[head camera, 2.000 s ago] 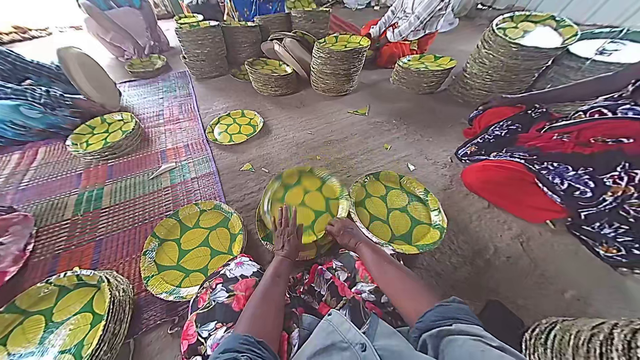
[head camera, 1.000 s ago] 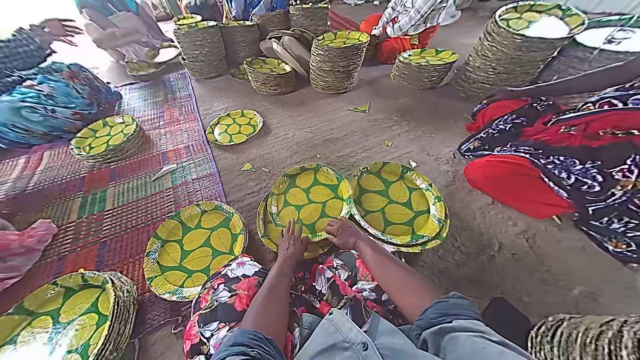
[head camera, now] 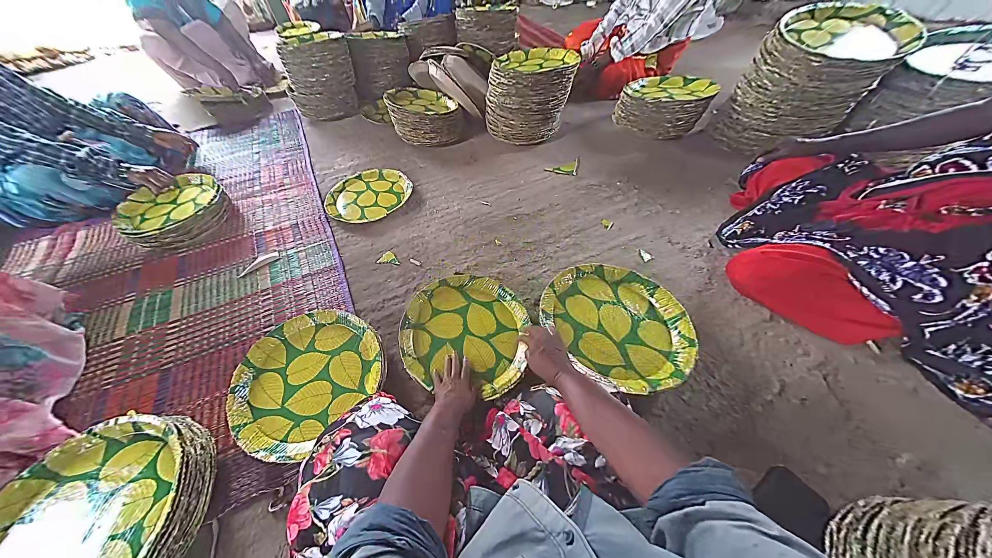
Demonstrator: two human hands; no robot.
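A round green plate with a yellow leaf pattern [head camera: 463, 325] lies on the ground just in front of my lap. My left hand [head camera: 454, 384] rests on its near rim with the fingers spread. At the plate's right edge is my right hand [head camera: 547, 355], its fingers bent against the rim; whether they pinch it cannot be made out. Close on the right lies a similar plate [head camera: 616, 329], partly behind my right wrist. Another leaf-patterned plate [head camera: 306, 387] is to the left, beside my knee.
Plate stacks stand at the lower left [head camera: 194, 480], on the woven mat [head camera: 256, 294] and across the back [head camera: 533, 101]. A single plate [head camera: 369, 195] lies farther forward. People sit at left, right and back. Dark-edged stacked plates [head camera: 907, 527] are at the lower right.
The plate that my hands held over another one a second ago is no longer seen tilted there; one plate lies under my hands. My right hand has moved to its right edge. A co-worker's hand touches the mat stack.
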